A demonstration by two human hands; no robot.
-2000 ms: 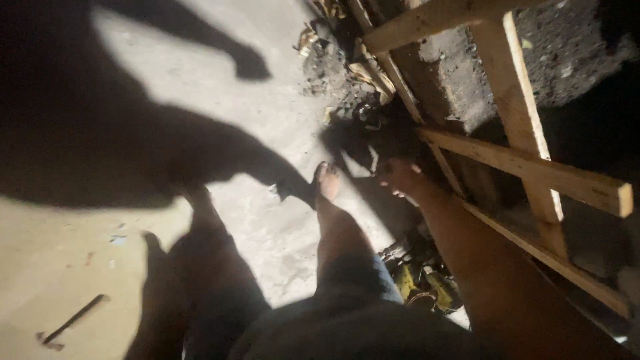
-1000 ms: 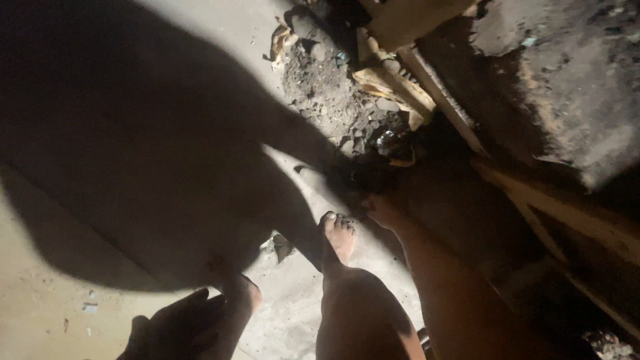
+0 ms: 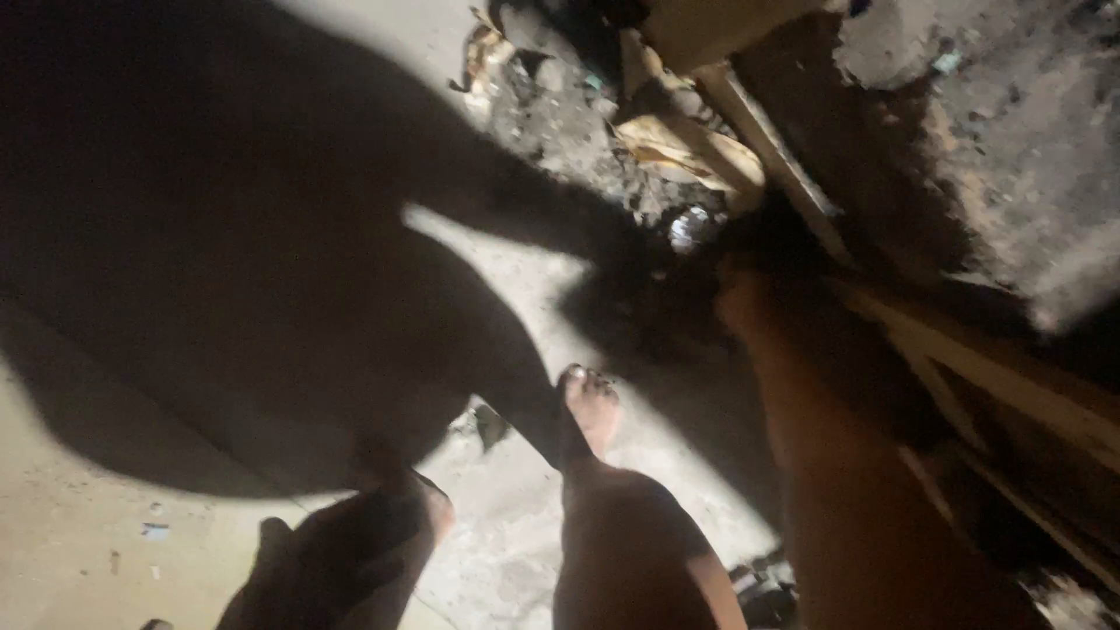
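My right arm reaches up from the lower right. My right hand (image 3: 737,293) is blurred and in deep shadow, beside the foot of a wooden slat frame (image 3: 779,140) and just below a crumpled shiny scrap (image 3: 691,229). Its fingers cannot be made out, nor whether they hold anything. My left hand cannot be made out; a dark shape at the lower left looks like shadow over my left leg. My bare foot (image 3: 593,411) stands on the pale floor (image 3: 516,560), between the hand and the other leg.
Rubble and dirt (image 3: 560,122) with dry husk-like leaves (image 3: 691,153) lie along the frame. A rough grey surface (image 3: 1032,157) shows behind the slats. A dark leaf-like scrap (image 3: 490,424) is near my foot. Small bits (image 3: 156,530) lie at the lower left. A large shadow covers the floor.
The view has shifted and come closer to the rubble. My right hand, partly lit against the frame two seconds ago, is now in dark shadow.
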